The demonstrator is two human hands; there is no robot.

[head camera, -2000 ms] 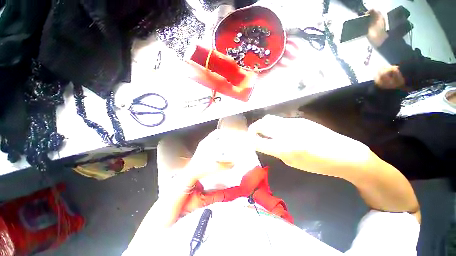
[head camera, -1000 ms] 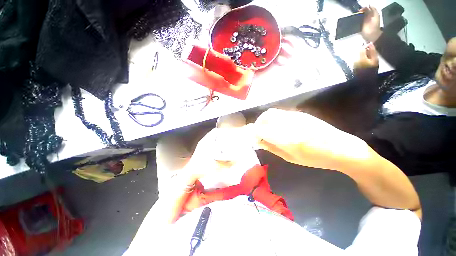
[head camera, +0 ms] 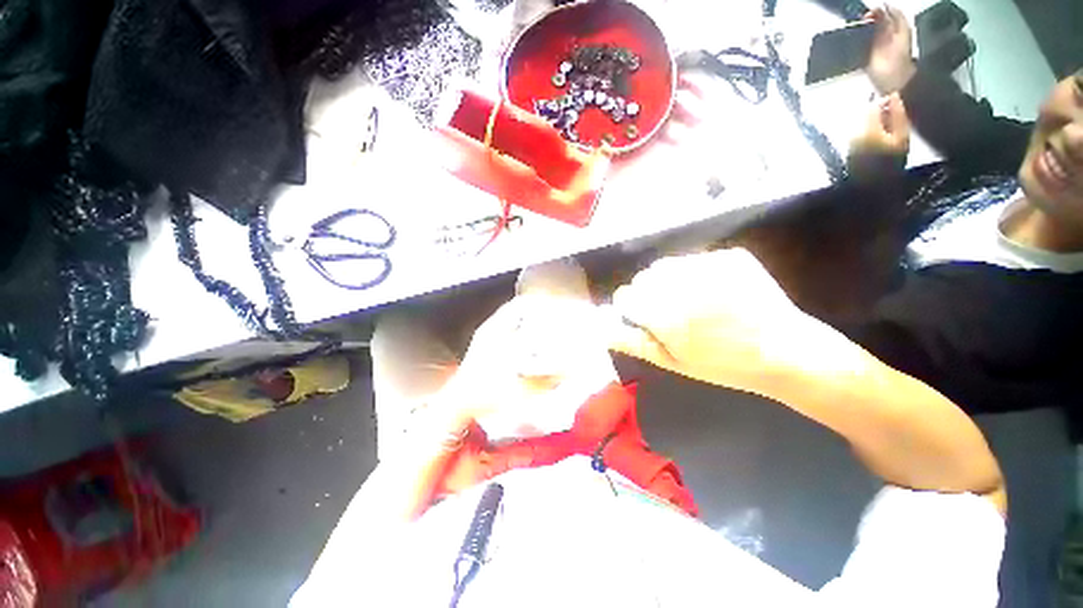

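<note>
My left hand (head camera: 523,350) is low over my lap, close to the table's front edge, and almost washed out by glare. My right hand (head camera: 701,309) is just to its right with its fingers curled in, palm side not visible. Whatever either hand holds, if anything, is lost in the glare. A round bowl (head camera: 647,65) with a red inside holds small silver and dark pieces. An open red box (head camera: 534,160) with an orange band stands in front of the bowl, close against it.
On the white table (head camera: 416,255) lie dark-handled scissors (head camera: 352,249), a small metal tool (head camera: 475,228), black braided trim (head camera: 267,279) and dark garments (head camera: 196,95). Another person (head camera: 986,309) sits at the right, with a hand at a dark phone-like object (head camera: 841,50).
My right hand has risen slightly and shifted right, its wrist bent higher. My left hand stays nearly in place. The other person has leaned in from the right, the face coming into view.
</note>
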